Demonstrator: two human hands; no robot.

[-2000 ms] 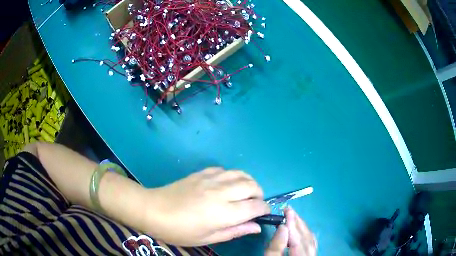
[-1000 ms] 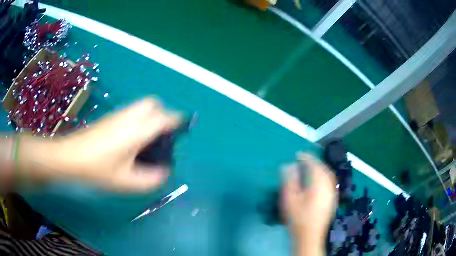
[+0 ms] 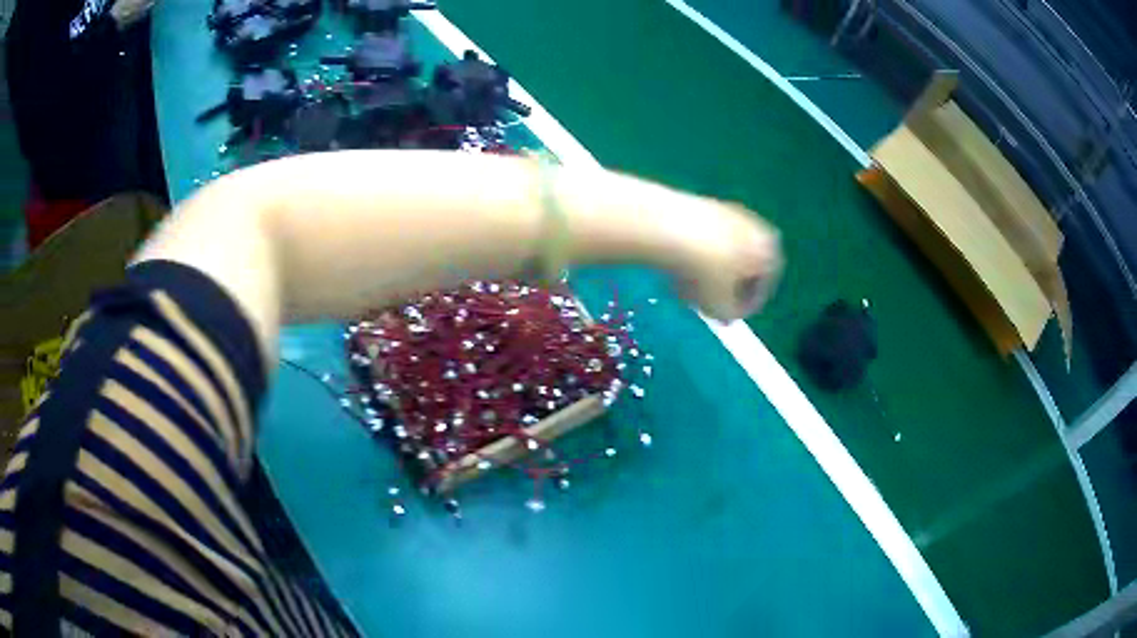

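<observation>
My left hand (image 3: 733, 264) is blurred and stretched out over the white strip at the bench's far edge. Its fingers look curled, but the blur hides whether it holds anything. A black housing unit (image 3: 838, 347) lies on the green belt, to the right of my left hand and apart from it. A thin lead with a pale end (image 3: 897, 436) trails from it. Below my left forearm, a brown parts tray (image 3: 524, 445) is heaped with red lead wires (image 3: 499, 361), some spilling over its rim. My right hand is out of the picture.
Several black housing units (image 3: 374, 94) are piled on the bench beyond my forearm. An open brown carton (image 3: 960, 212) stands beyond the belt. A large carton (image 3: 100, 268) with yellow parts (image 3: 44, 374) is at the left. A person in dark clothing (image 3: 75, 112) is at the upper left.
The view has swung left. My left hand, which held a black unit over the bench, is now out past the tray, and a black unit lies on the belt. My right hand has left the picture.
</observation>
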